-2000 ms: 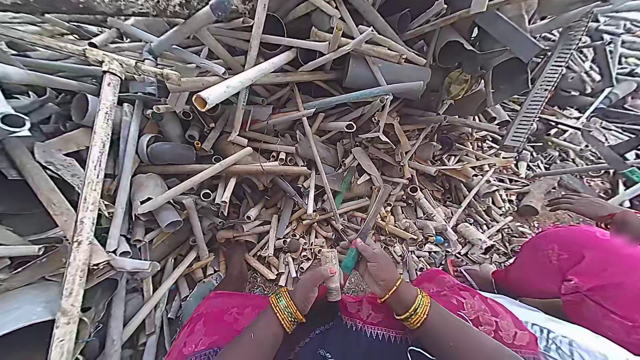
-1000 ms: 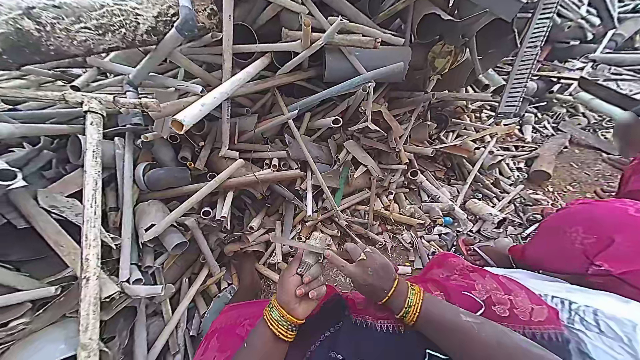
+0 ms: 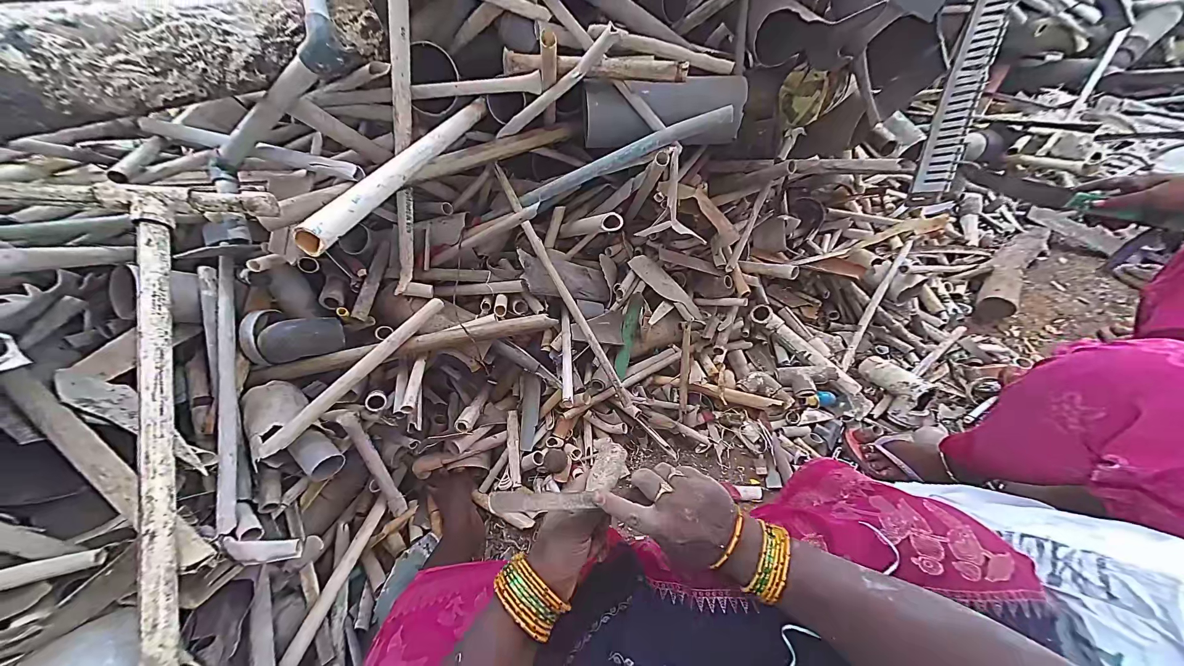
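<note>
My left hand [image 3: 566,541], low in the middle of the head view, is closed around a short pale plastic pipe piece [image 3: 608,465], whose end shows above the fingers. My right hand [image 3: 683,516], just beside it, holds a tool with a flat grey blade [image 3: 544,501]. That blade points left and lies across the left hand against the pipe piece. The handle is hidden in my right fist. Both wrists wear yellow and green bangles.
Scrap plastic pipes [image 3: 398,351] are heaped in front, with a long upright pipe [image 3: 157,416] at the left and a slotted strip [image 3: 962,102] at the upper right. Another person in pink clothing [image 3: 1082,416] sits close on the right. A white sack [image 3: 1101,564] lies beside my lap.
The blade pointed upward beside the pipe piece two seconds ago; now it lies sideways across it. My hands have come together. At the right edge, the other person's hand has moved.
</note>
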